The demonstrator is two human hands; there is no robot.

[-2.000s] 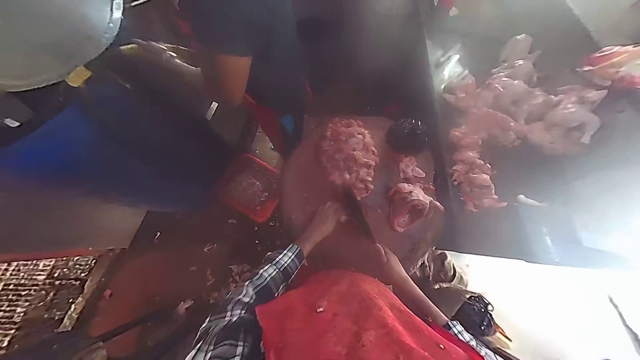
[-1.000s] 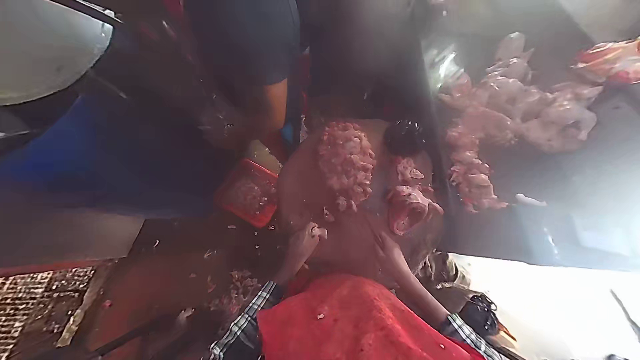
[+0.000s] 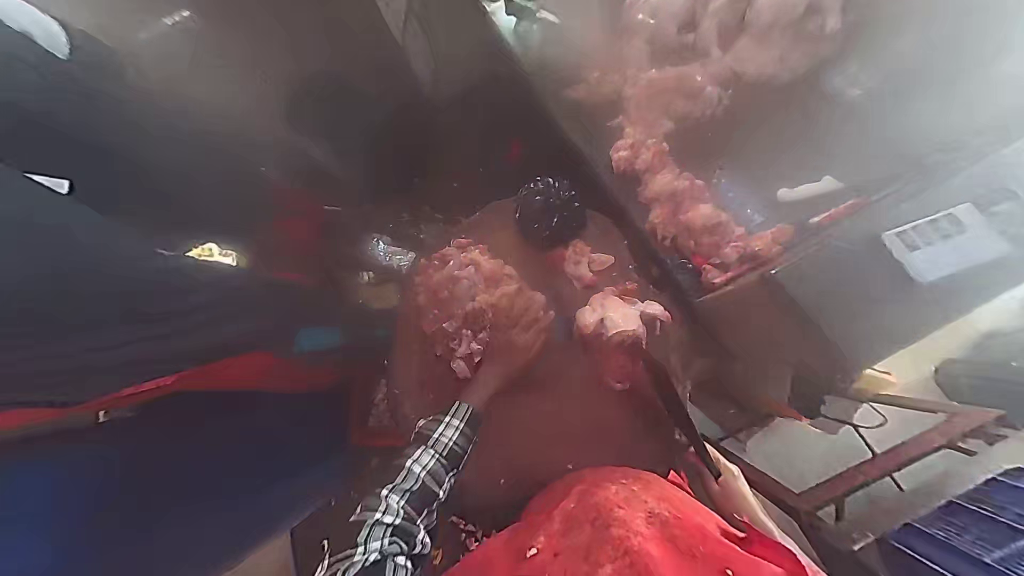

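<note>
My left hand (image 3: 516, 332) lies against the right side of a heap of chopped raw meat (image 3: 460, 288) on a round chopping block (image 3: 552, 416); blur hides whether its fingers grip any. My right hand (image 3: 724, 480), low on the right, is closed round the handle of a knife (image 3: 676, 404). The dark blade points up and left, its tip beside a larger piece of raw poultry (image 3: 620, 320). Above that piece lies a smaller piece of meat (image 3: 582, 262). A black plastic bag (image 3: 550, 210) sits at the block's far edge.
Raw poultry pieces (image 3: 680, 200) lie along a metal counter (image 3: 800, 136) at the upper right, near a white box-like object (image 3: 948, 242). A metal frame (image 3: 888, 460) and a blue slatted crate (image 3: 968, 528) stand lower right. Dark blue cloth (image 3: 184, 472) is at the left.
My left hand has moved forward to the meat heap. My right hand has drawn back to the right with the knife. The view has swung strongly, and the other person's arm is no longer seen.
</note>
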